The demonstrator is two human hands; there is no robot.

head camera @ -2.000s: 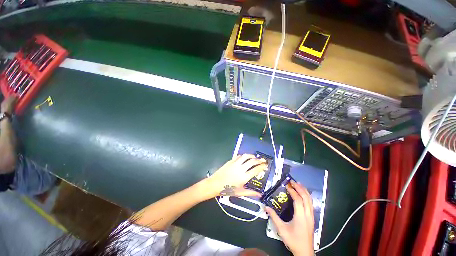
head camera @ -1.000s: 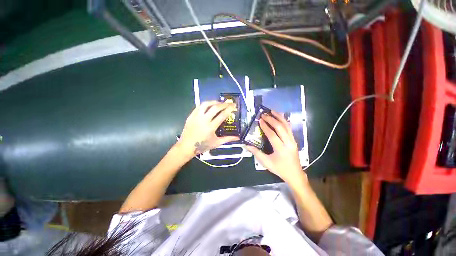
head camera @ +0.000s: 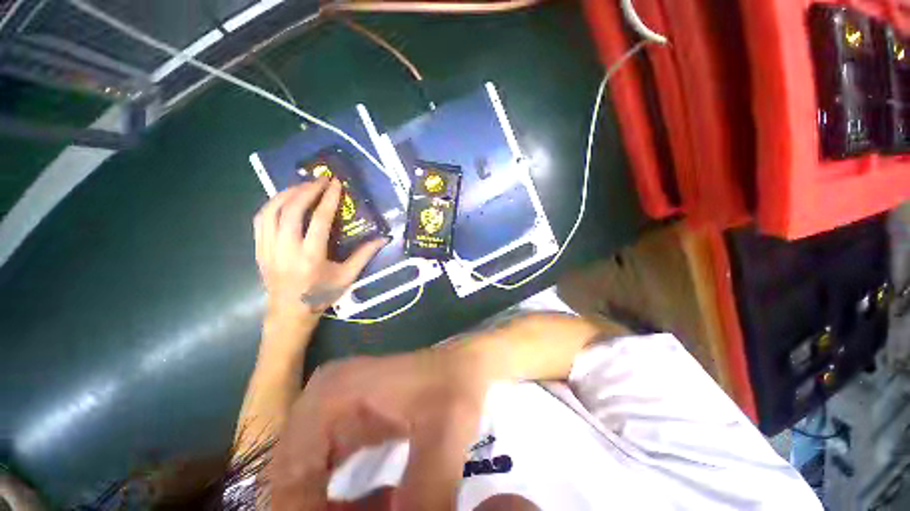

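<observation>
My left hand (head camera: 299, 245) holds a black handheld device (head camera: 351, 212) on the left blue antenna coupler plate (head camera: 284, 158), its back with gold print facing up. A second black handheld device (head camera: 433, 212) lies untouched on the inner edge of the right blue antenna coupler plate (head camera: 489, 205), with a thin white USB cable (head camera: 559, 261) at its lower end. My right hand (head camera: 384, 419) is large and blurred near the camera, below the plates. Its fingers look curled apart, with nothing visible in them.
Red trays (head camera: 688, 120) stand on the right, one holding black devices. A dark tray (head camera: 798, 309) with devices is at the lower right. The tester's edge (head camera: 170, 75) is at the upper left. Copper-brown coaxial cable (head camera: 399, 60) runs at the top, and a white cable crosses the left plate.
My right hand has let go of the right device and moved down toward the camera. That device now lies on the plate. My left hand stays on its device. The view has turned and shifted right.
</observation>
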